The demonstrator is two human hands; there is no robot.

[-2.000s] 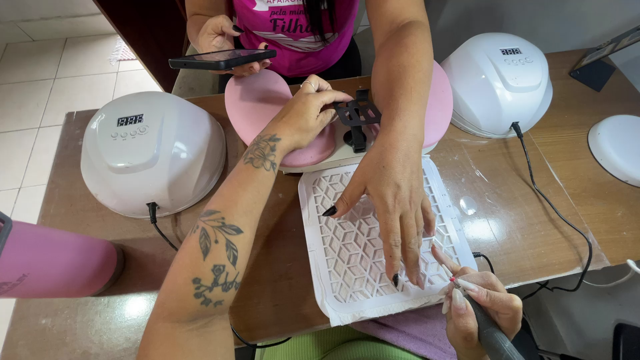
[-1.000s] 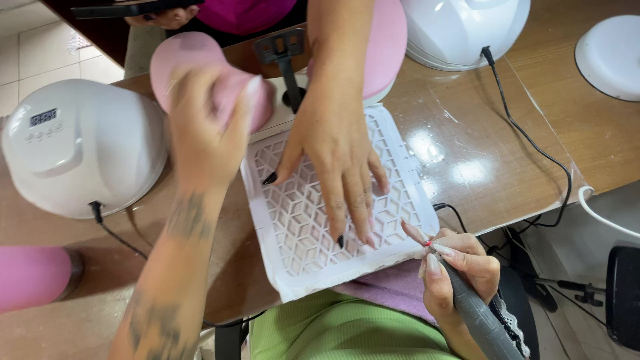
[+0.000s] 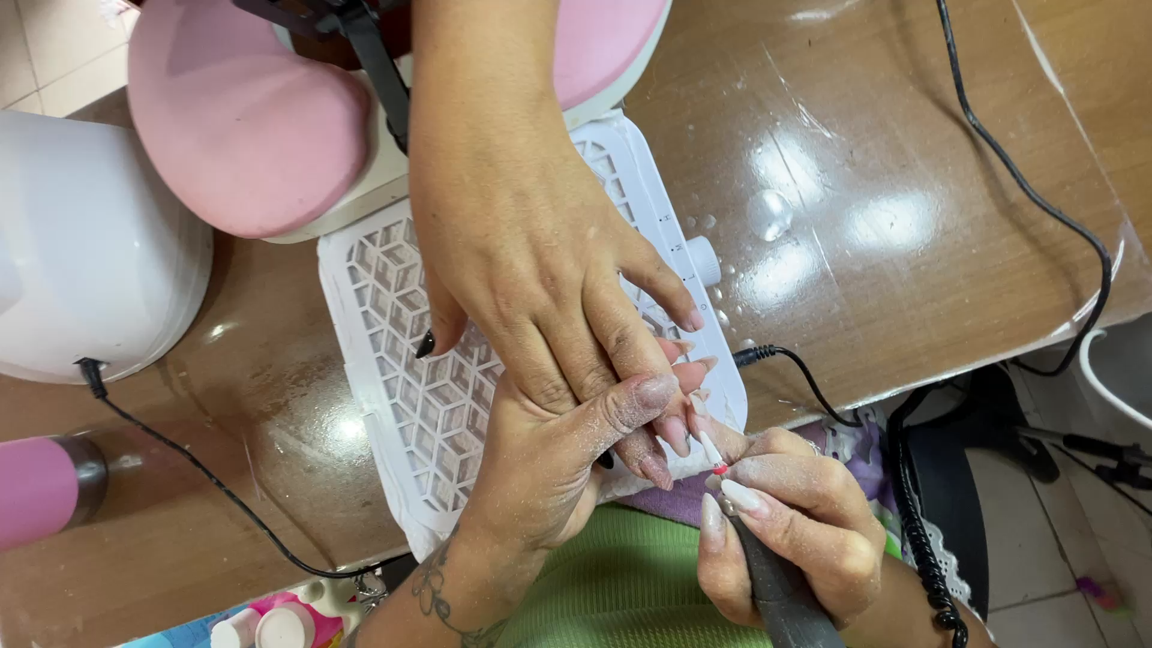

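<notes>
Dusty with pale powder, my left hand (image 3: pixel 576 441) grips the fingers of another person's hand (image 3: pixel 531 234), its thumb across them from above. That hand lies palm down over a white nail dust collector (image 3: pixel 396 360) with a patterned grille. My right hand (image 3: pixel 801 513) holds a dark grey electric nail drill (image 3: pixel 778 585) like a pen. The drill's bit, with a red band (image 3: pixel 720 469), is close to the person's fingertips; whether it touches a nail I cannot tell. Some of the person's nails are black, others bare or pale.
A pink padded armrest (image 3: pixel 261 135) and a black phone stand (image 3: pixel 373 72) are behind the collector. At left are a white nail lamp (image 3: pixel 90 243) and a pink tumbler (image 3: pixel 40 490). Black cables (image 3: pixel 1035 180) cross the wooden table (image 3: pixel 837 171). Small containers (image 3: pixel 283 625) show at bottom left.
My left hand has come from near the phone stand and armrest down to the person's fingers and taken hold of them. The view has moved closer.
</notes>
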